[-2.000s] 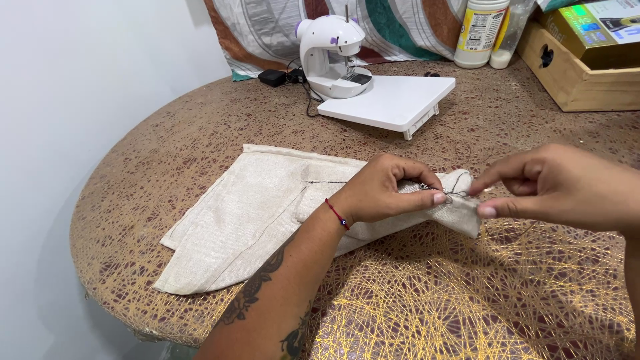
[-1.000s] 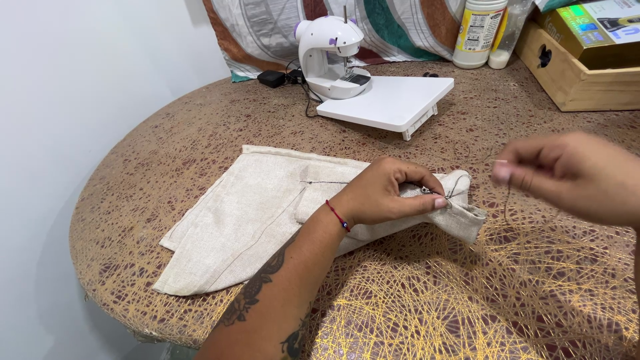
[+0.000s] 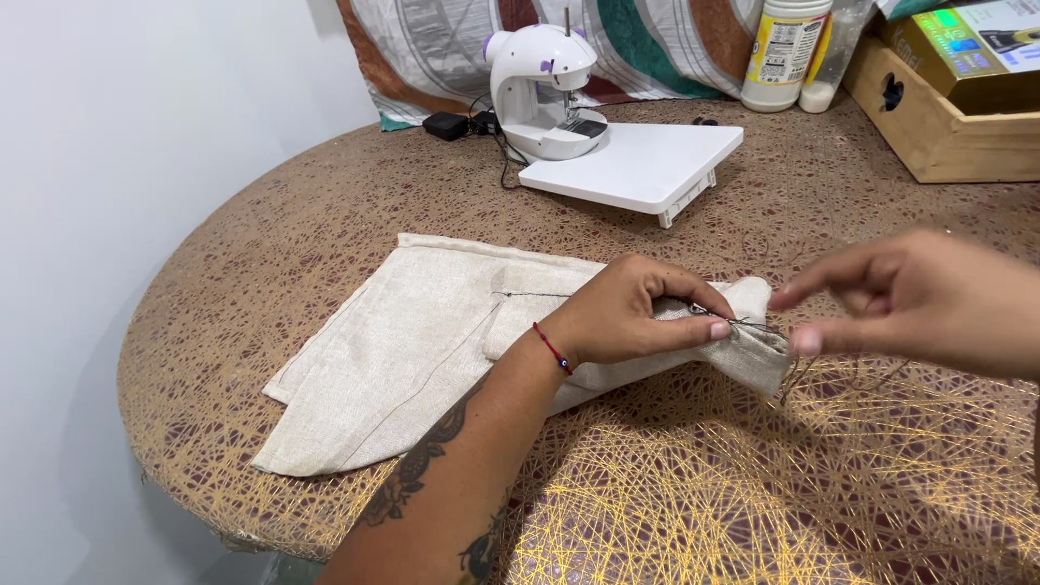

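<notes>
Cream woven fabric lies folded on the round table, with a dark stitched line across it. My left hand pinches the gathered right end of the fabric between thumb and fingers. Dark thread runs loosely over that end, just past my left fingertips. My right hand is blurred and stands close to the right of the fabric, thumb and forefinger apart. Whether thread or a needle is between its fingers cannot be told.
A small white sewing machine with a white extension table stands behind the fabric. Its black adapter is beside it. At the back right are a plastic bottle and a wooden crate holding a box.
My right hand moved away to the right from the fabric's end, then came back near it, lower and with fingers apart. My left hand has kept its pinch on the fabric.
</notes>
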